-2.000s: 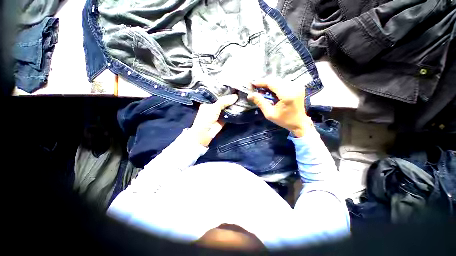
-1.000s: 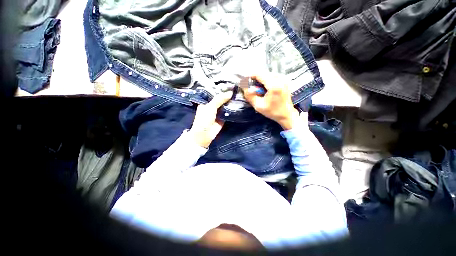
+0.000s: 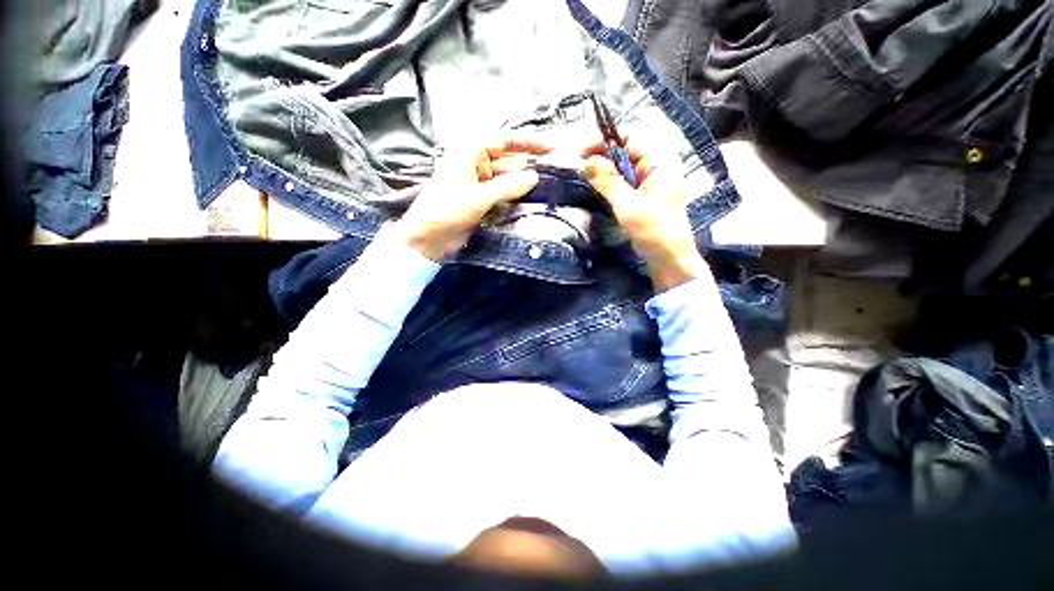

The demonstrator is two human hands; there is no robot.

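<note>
A denim jacket [image 3: 312, 127] lies inside out on the table, pale grey-green inside, with a dark blue band carrying small shiny buttons along its near edge. My left hand [image 3: 462, 202] grips a bunched dark part of the jacket at the table's front edge. My right hand [image 3: 636, 196] holds small thread snips [image 3: 616, 143], dark-bladed with a bluish body, pointing up and away. Its fingertips are also at the bunched dark fabric. Loose threads are too fine to make out.
Black jackets [image 3: 878, 116] with a brassy button are piled at the right. Folded blue denim [image 3: 81, 150] lies at the far left of the white table [image 3: 150, 225]. Dark blue denim [image 3: 497, 329] hangs below the table edge before me. More garments [image 3: 936, 427] lie at lower right.
My left hand has moved up and left, and now grips a bunched dark part. The snips now show clearly, pointing away. The jacket's near band has been shifted and folded.
</note>
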